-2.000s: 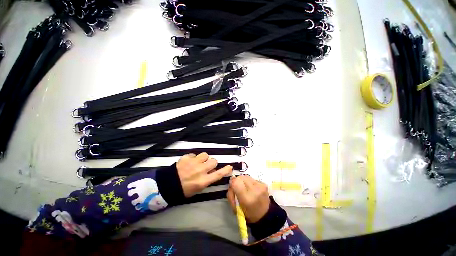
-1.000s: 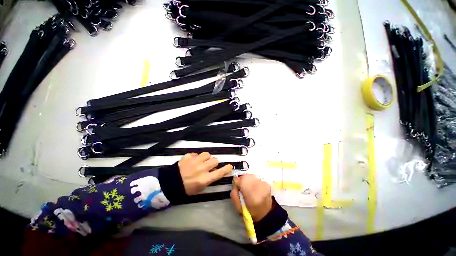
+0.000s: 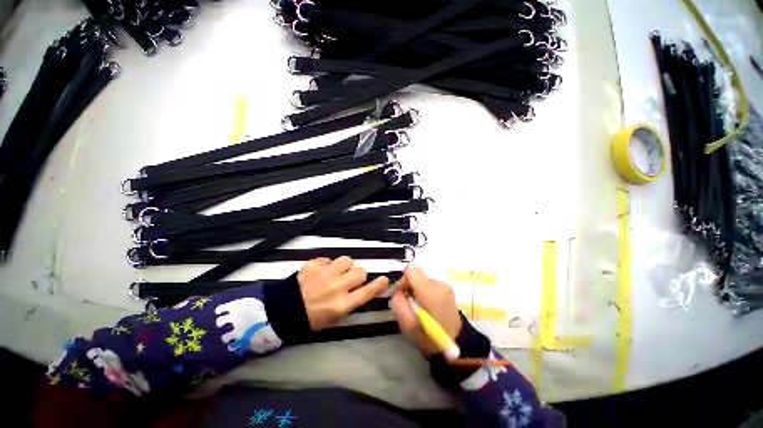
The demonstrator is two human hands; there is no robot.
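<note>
Several black webbing straps [image 3: 276, 220] with silver D-rings at their ends lie fanned and partly crossed in front of me. My left hand [image 3: 337, 290] rests on the nearest straps near their right ends, fingertips pressing on a strap; whether it grips one I cannot tell. My right hand [image 3: 425, 311] holds the yellow pen-shaped tool [image 3: 436, 331] like a pencil, its pale tail towards me and an orange cord at the wrist. The tool's tip is hidden by the fingers, close to a strap end beside my left fingertips. The ring there is mostly covered.
A large black strap pile [image 3: 427, 54] lies behind. More straps lie at the left [image 3: 52, 113] and right [image 3: 693, 138]. A yellow tape roll [image 3: 637, 155] stands out at the right, with tape marks [image 3: 548, 288] on the white table and crinkled clear plastic [image 3: 747, 201] at the far right.
My right hand has moved slightly up and right over the strap end, and the tool's tail has swung right. The ring that showed there is now covered. My left hand has barely moved.
</note>
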